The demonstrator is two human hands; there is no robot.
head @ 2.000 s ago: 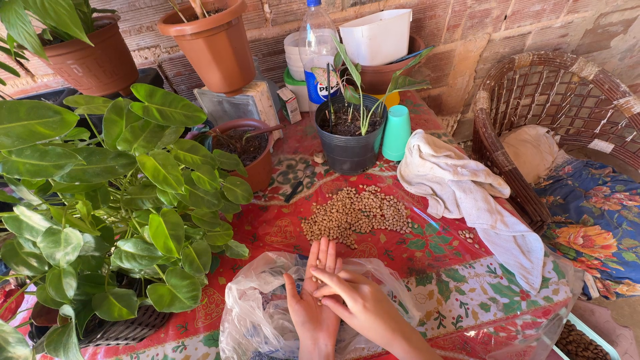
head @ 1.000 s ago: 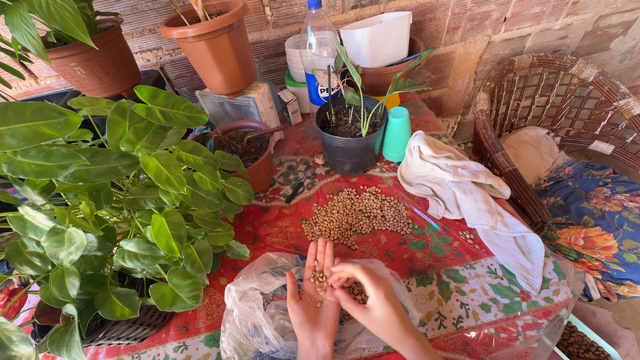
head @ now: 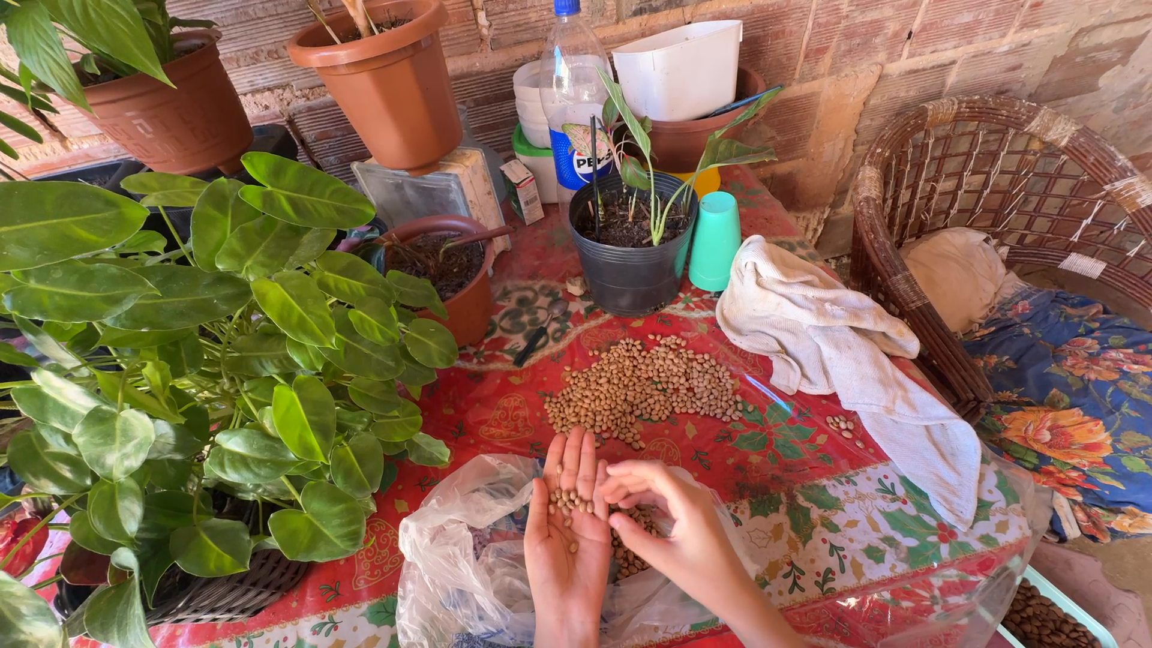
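Observation:
Palm up, my left hand [head: 569, 531] holds several brown beans [head: 571, 502] on its palm and lower fingers. My right hand [head: 661, 517] is just to its right, fingers bent and thumb apart, with no bean visible between the fingertips. Both hands are over a clear plastic bag [head: 468, 549] with more beans [head: 630, 540] in it, partly hidden by my right hand. Beyond my fingertips a heap of beans [head: 639, 387] lies on the red patterned tablecloth [head: 504, 405]. A few beans [head: 843, 425] lie apart, near the white cloth.
A leafy plant [head: 216, 360] fills the left side. Behind the heap are a black plant pot [head: 630, 270], a green plastic cup [head: 715, 243] and a plastic bottle [head: 571, 108]. A white cloth [head: 810, 315] lies at right, beside a wicker chair [head: 918, 333]. A bean-filled tray [head: 1044, 621] sits lower right.
Two seconds ago my right fingers covered my left palm; they have moved off to the right, and the beans on the palm now show plainly.

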